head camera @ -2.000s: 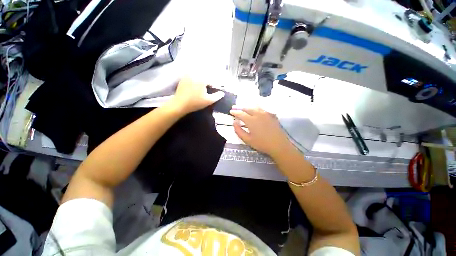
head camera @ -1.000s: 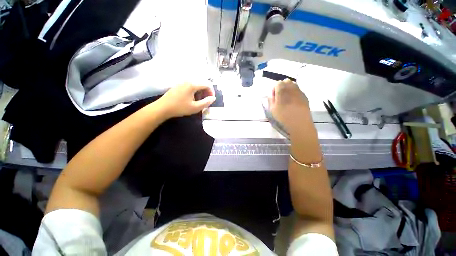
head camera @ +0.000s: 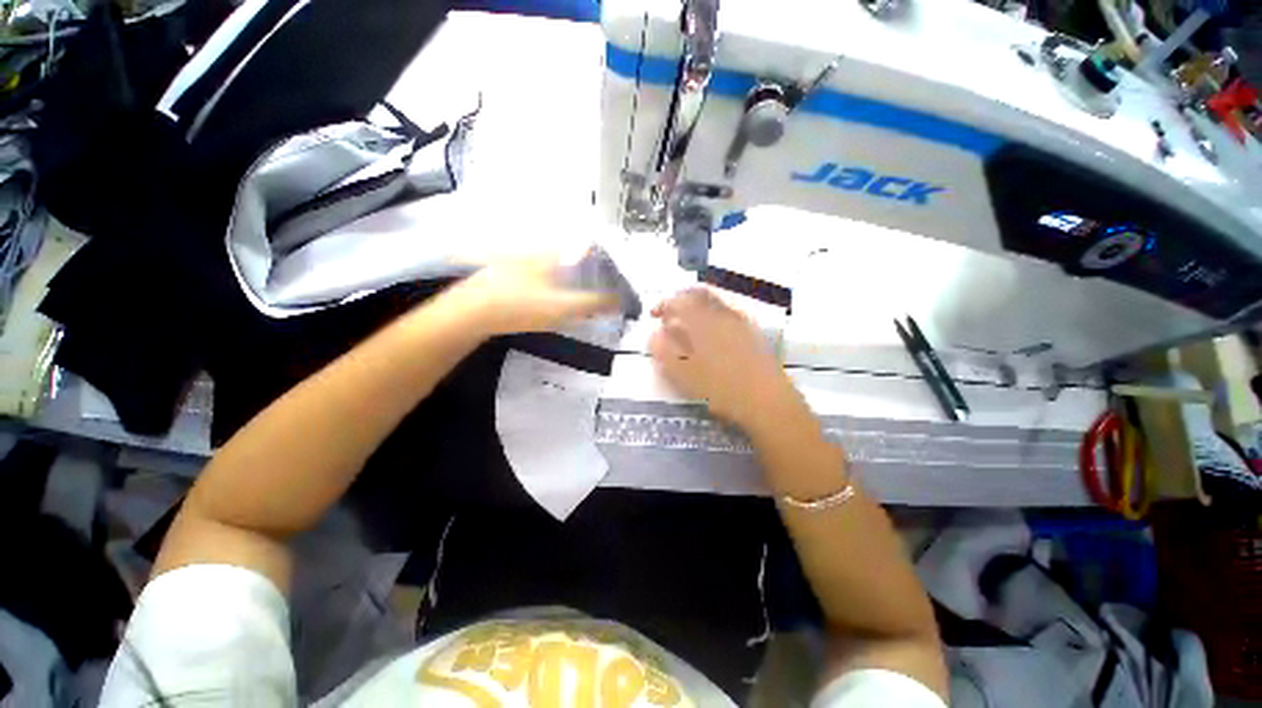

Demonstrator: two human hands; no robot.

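Observation:
My left hand (head camera: pixel 554 293), blurred, is on grey and black cloth just left of the presser foot (head camera: pixel 648 208). A small dark piece (head camera: pixel 609 277) shows at its fingertips. A small curved light grey piece (head camera: pixel 551 432) hangs below that hand over the table's front edge, with a black strip across its top. My right hand (head camera: pixel 709 346) is right of the left one, below the needle area, fingers bent; what is under its fingertips is hidden. The black panel (head camera: pixel 401 374) lies under my left forearm. A loose dark strip (head camera: pixel 747 288) lies right of the presser foot.
The white JACK sewing machine (head camera: pixel 872 138) spans the upper right. Thread snips (head camera: pixel 930 368) lie right of my right hand. Red-handled scissors (head camera: pixel 1111 463) are at the table's right end. A folded light grey panel (head camera: pixel 346 256) lies upper left. A printed scale (head camera: pixel 678 429) runs along the front edge.
My right hand has moved left and down from beside the dark strip, back near my left hand. The curved light grey piece now lies below my left hand, over the black panel.

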